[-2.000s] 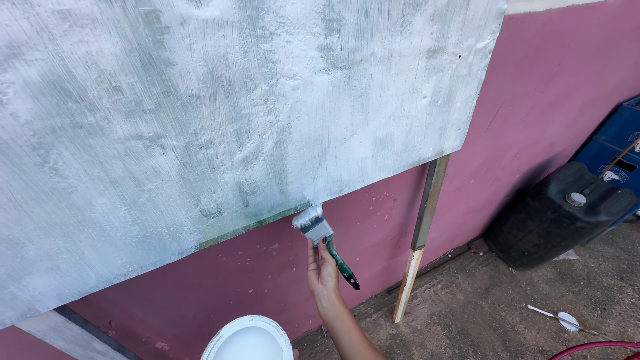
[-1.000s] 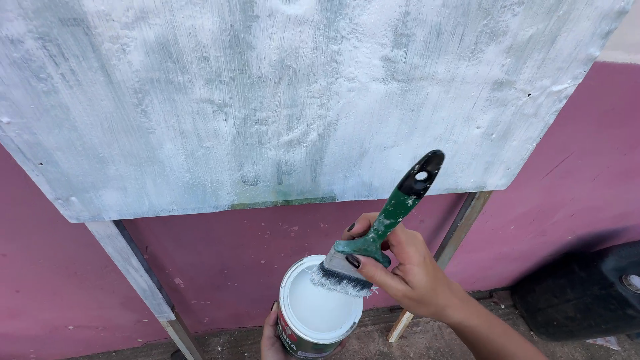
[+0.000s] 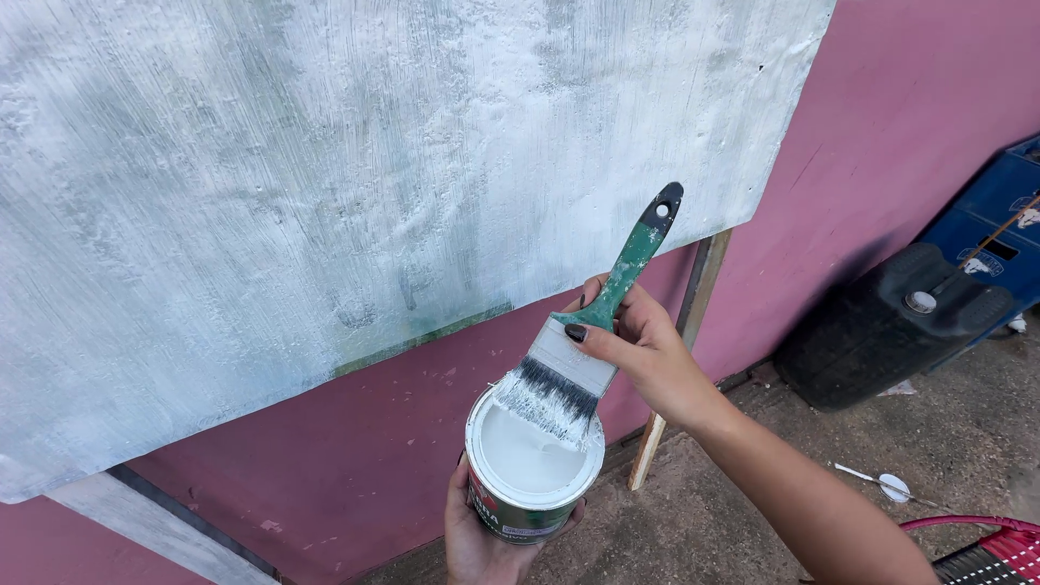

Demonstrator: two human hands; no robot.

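My right hand [image 3: 634, 349] grips a flat paintbrush [image 3: 621, 276] by its metal ferrule and the base of its green and black handle. The dark bristles carry white paint and hang over the rear rim of an open paint can [image 3: 528, 520]. White paint [image 3: 532, 459] lies inside the can. My left hand [image 3: 483, 544] holds the can from below and around its sides. Beyond them stands a large board [image 3: 390, 195] streaked with white paint, with a greenish strip [image 3: 422, 337] along part of its lower edge.
Wooden legs [image 3: 703, 284] support the board before a pink wall [image 3: 886, 106]. On the right are a black plastic jerrycan [image 3: 886, 325], blue crates [image 3: 1003, 211], a white round lid [image 3: 894, 487] on the concrete floor [image 3: 780, 487], and a red-rimmed woven chair [image 3: 1003, 552].
Two seconds ago the brush was at the board's lower edge; one second ago its bristles were at the can's mouth. The brush remains over the can while the view has shifted.
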